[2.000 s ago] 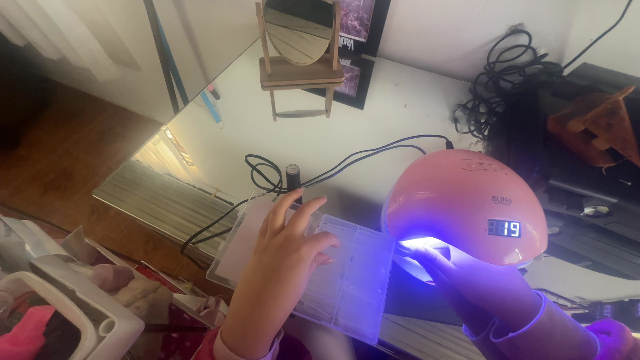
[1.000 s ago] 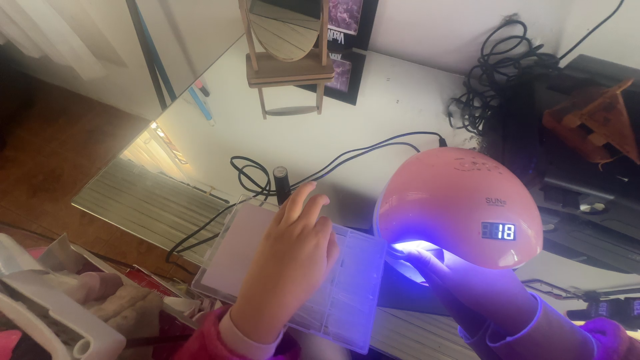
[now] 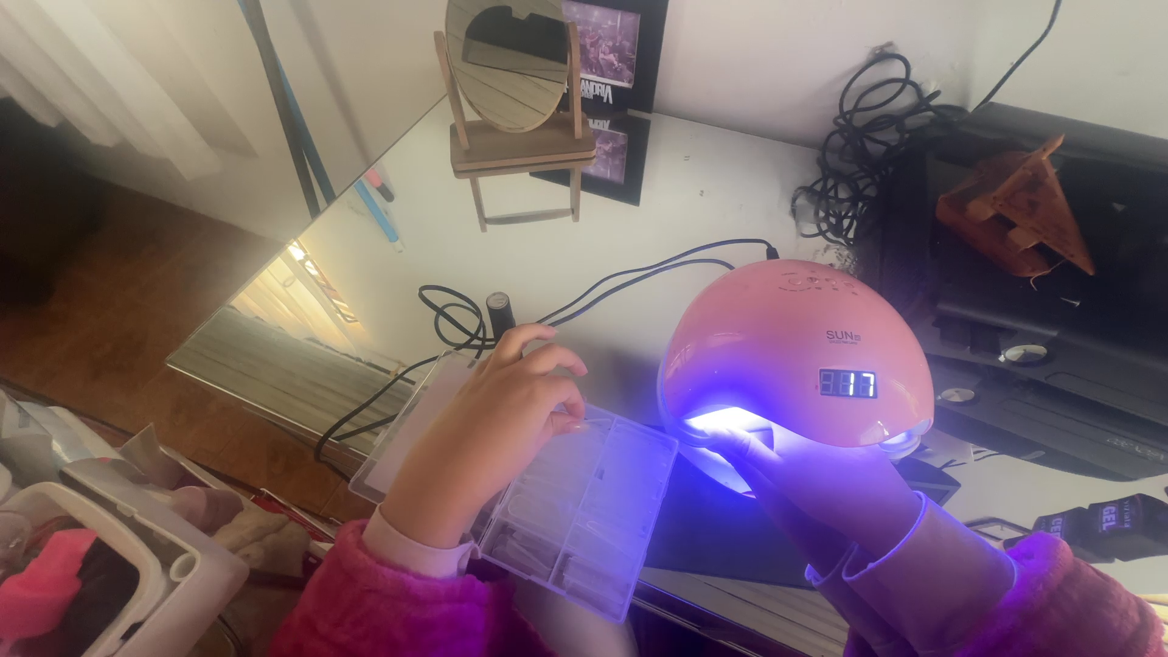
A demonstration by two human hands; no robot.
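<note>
A pink dome-shaped UV nail lamp (image 3: 794, 338) stands on the glossy table, glowing violet at its opening, its display reading 17. My right hand (image 3: 794, 474) reaches into that opening; its fingertips are washed out by the light, and whether it holds anything is hidden. Over a clear plastic compartment box (image 3: 630, 511) with small clear pieces inside, my left hand (image 3: 497, 411) hovers palm down, fingers curled loosely and apart, with nothing seen in them. Just behind its fingers stands a small dark bottle (image 3: 499, 313) beside the lamp's black cable (image 3: 630, 278).
A wooden stand mirror (image 3: 522, 151) and dark framed pictures (image 3: 620, 55) are at the back. Coiled cables (image 3: 844, 155), an orange-brown object (image 3: 1017, 214) on black equipment and dark gel bottles (image 3: 1118, 527) lie to the right. A white container (image 3: 155, 557) sits at lower left.
The lamp's display has gone from 19 to 18 to 17. My left hand has shifted over the box and its fingers have changed their bend. My right hand stays in the lamp's opening.
</note>
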